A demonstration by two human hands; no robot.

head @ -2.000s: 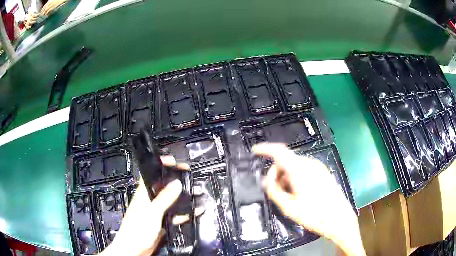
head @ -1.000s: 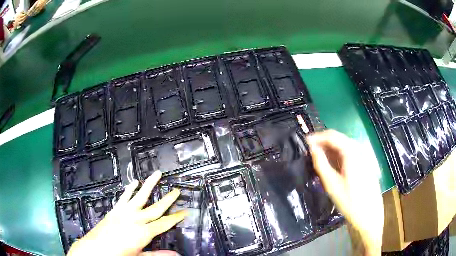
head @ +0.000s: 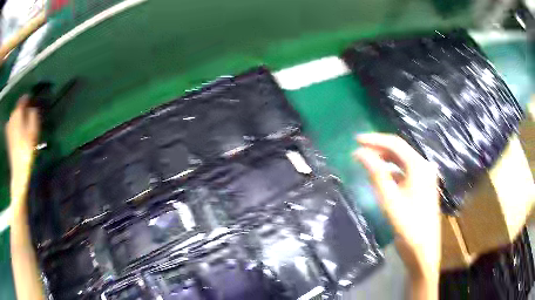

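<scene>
The shiny black blister tray (head: 193, 170) lies in front of me, blurred, with phone-sized pockets; single parts in them cannot be made out. My left hand (head: 24, 132) is stretched out at the far left edge, its fingers touching or over a blurred black phone housing (head: 42, 94) on the belt; whether it grips the part is unclear. My right hand (head: 402, 187) hovers right of the tray, between it and the spare tray, fingers curled but apart, empty.
The green conveyor belt (head: 234, 35) runs beyond the tray behind a white strip (head: 314, 72). A spare black tray (head: 440, 105) lies at right, over cardboard cartons (head: 498, 199). Black stacked material (head: 498, 275) shows at lower right.
My left hand has left the tray and reached up and left to the belt. My right hand has moved off the tray's right side. The view has shifted and blurred.
</scene>
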